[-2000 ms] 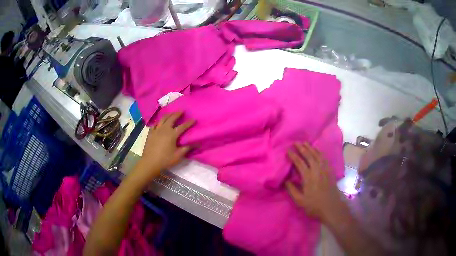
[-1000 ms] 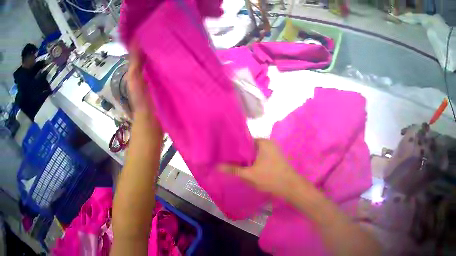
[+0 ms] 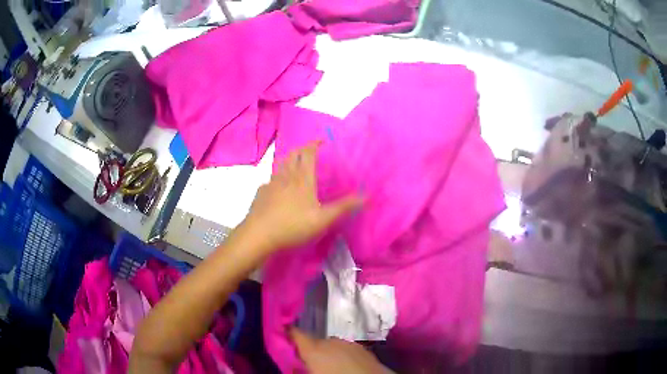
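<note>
Bright pink cut pieces [image 3: 417, 153] lie overlapping on the white table, left of the lit needle area [image 3: 512, 219]. My left hand [image 3: 292, 208] rests on a pink piece [image 3: 303, 124], its thumb and fingers spread apart. My right hand [image 3: 336, 356] is cut off by the bottom edge and blurred; it holds the lower end of this pink piece, which hangs past the table's front edge. A white, paper-like piece [image 3: 369, 310] shows between the pink layers near my right hand. Another folded pink heap [image 3: 227, 88] lies at the back left.
The blurred sewing machine head [image 3: 600, 175] stands at right. A grey motor-like box [image 3: 121, 98] and red and gold handled scissors [image 3: 139, 175] are at left. Blue crates [image 3: 44, 241] and heaped pink work [image 3: 91, 314] are below. A green basket rim [image 3: 422, 14] shows at the back.
The pink piece that both hands held raised is lowered onto the other pieces. My right hand has moved down to the bottom edge. The white piece now shows low near the front.
</note>
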